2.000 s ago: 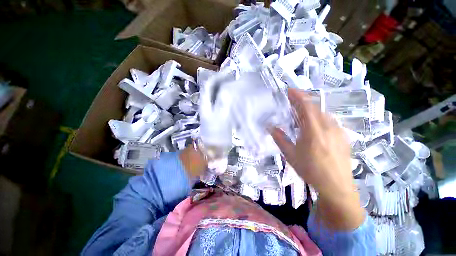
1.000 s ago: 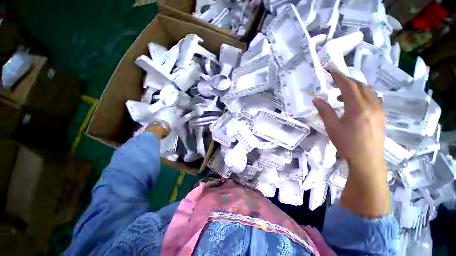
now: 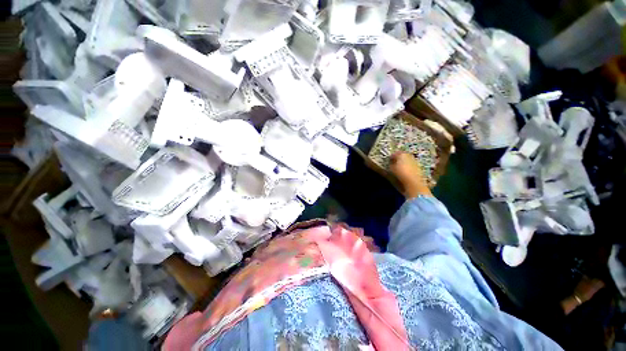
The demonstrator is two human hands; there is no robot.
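Observation:
A large heap of white plastic parts (image 3: 288, 89) fills the left and middle. My bare right hand (image 3: 408, 171) reaches into a small open carton (image 3: 446, 147) of tiny hardware (image 3: 405, 140), right of the heap; its fingertips are down at the pieces, so any grip is hidden. My left arm is at the lower left edge, with a blue sleeve and a bit of wrist showing. My left hand (image 3: 108, 312) merges with the white parts in the large carton (image 3: 185, 274), and its fingers cannot be made out.
Stacked flat white strips (image 3: 454, 94) stand behind the small carton, with whitish covers (image 3: 493, 123) beside them. A separate small pile of white parts (image 3: 542, 182) lies on the dark surface at the right. A pale box-like object (image 3: 583, 38) is at the upper right.
The view has swung right. My right hand has moved from above the heap into the small carton. My left hand stays at the large carton, now at the view's lower left edge.

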